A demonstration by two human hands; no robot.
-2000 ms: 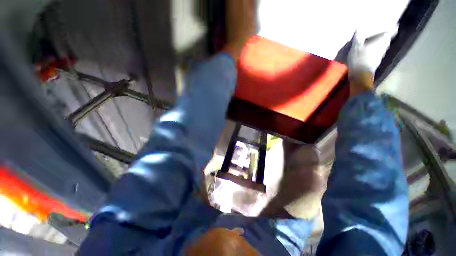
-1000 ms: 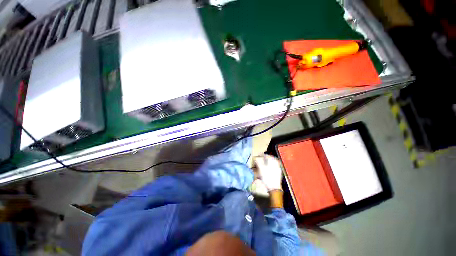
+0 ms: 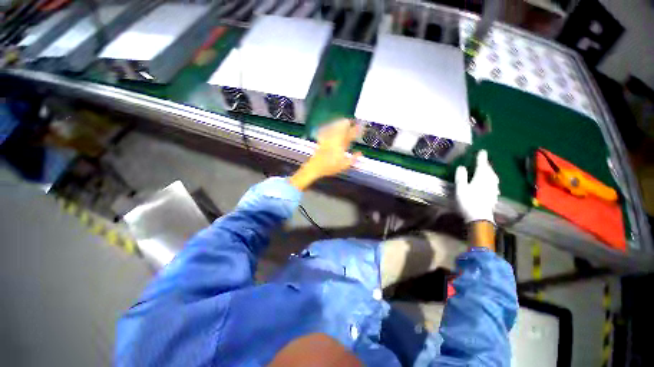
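Observation:
A silver-white metal enclosure [image 3: 416, 86] lies on the green bench, with two dark fan grilles facing me. My left hand [image 3: 330, 152] is bare and slightly blurred, beside the box's left front corner. It holds nothing visible, and I cannot tell if it touches the box. My right hand [image 3: 478, 190] wears a white glove. It is empty with fingers apart, at the bench edge near the box's right front corner. An orange-yellow electric screwdriver [image 3: 582, 185] lies on a red sheet [image 3: 574, 213] at the right.
More enclosures [image 3: 280, 61] stand in a row to the left. Rollers [image 3: 358, 25] run behind, and a ball transfer plate [image 3: 534, 66] is at the back right. A black-rimmed bin [image 3: 566, 331] is below right, partly behind my sleeve. A black cable [image 3: 314, 219] hangs before the bench.
The view has turned, and the boxes and screwdriver now show further right. My gloved hand has gone from beside the bin to the bench edge. My bare hand has reached out to the box.

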